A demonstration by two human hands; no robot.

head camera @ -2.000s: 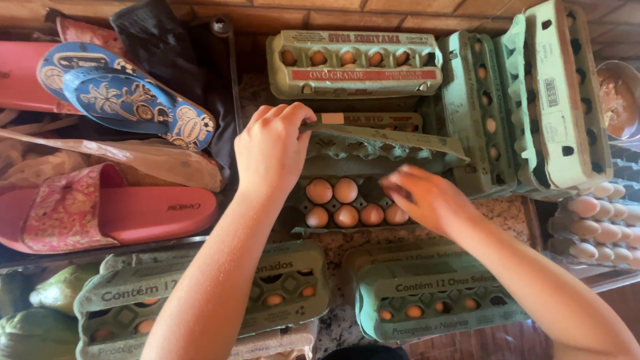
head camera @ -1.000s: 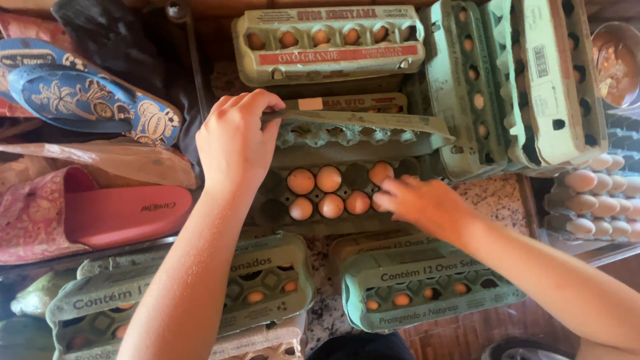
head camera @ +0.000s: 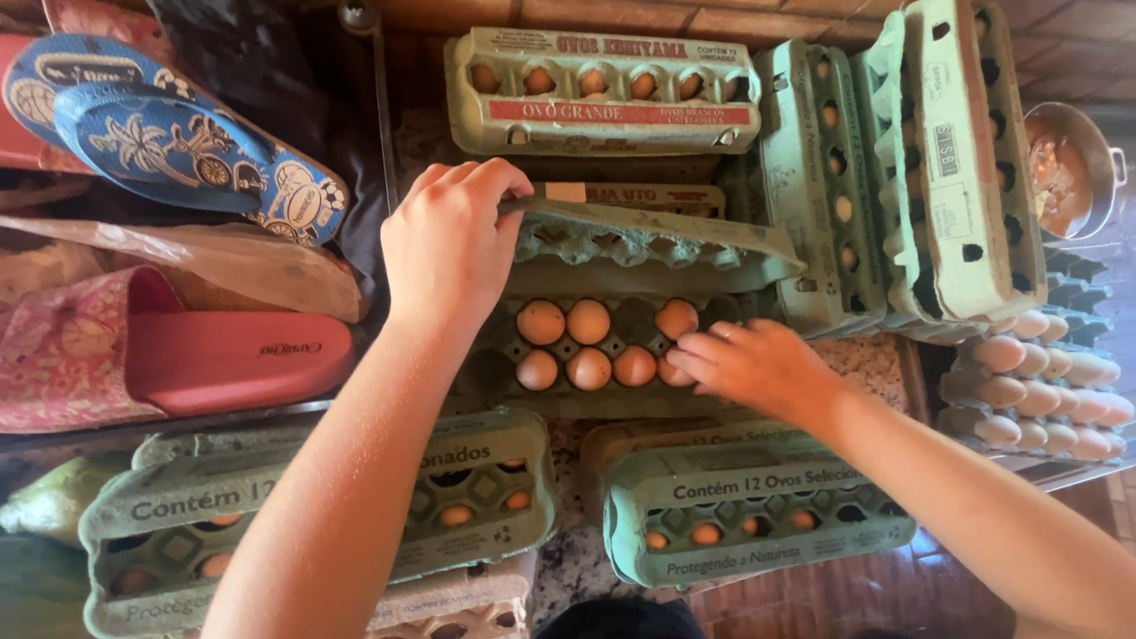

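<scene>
My left hand (head camera: 457,244) grips the raised lid (head camera: 657,238) of a green pulp egg carton at its left corner. Below the lid, the carton's lower tray (head camera: 493,371) holds several brown eggs (head camera: 588,368) in two rows, with some empty cups among them. The fingers of my right hand (head camera: 754,364) are on an egg (head camera: 674,371) at the right of the near row, partly covering it. Just above them another brown egg (head camera: 676,318) sits in the far row.
Closed cartons stand behind (head camera: 603,89), at the right (head camera: 830,177) and in front (head camera: 759,506), (head camera: 453,497). Farther right are an egg tray (head camera: 1047,382) and a metal pot (head camera: 1065,169). Blue flip-flops (head camera: 177,142) and a pink slide sandal (head camera: 240,359) lie at the left.
One second ago the near row showed fewer eggs; another now lies under my right fingers. My left hand has kept hold of the lid throughout.
</scene>
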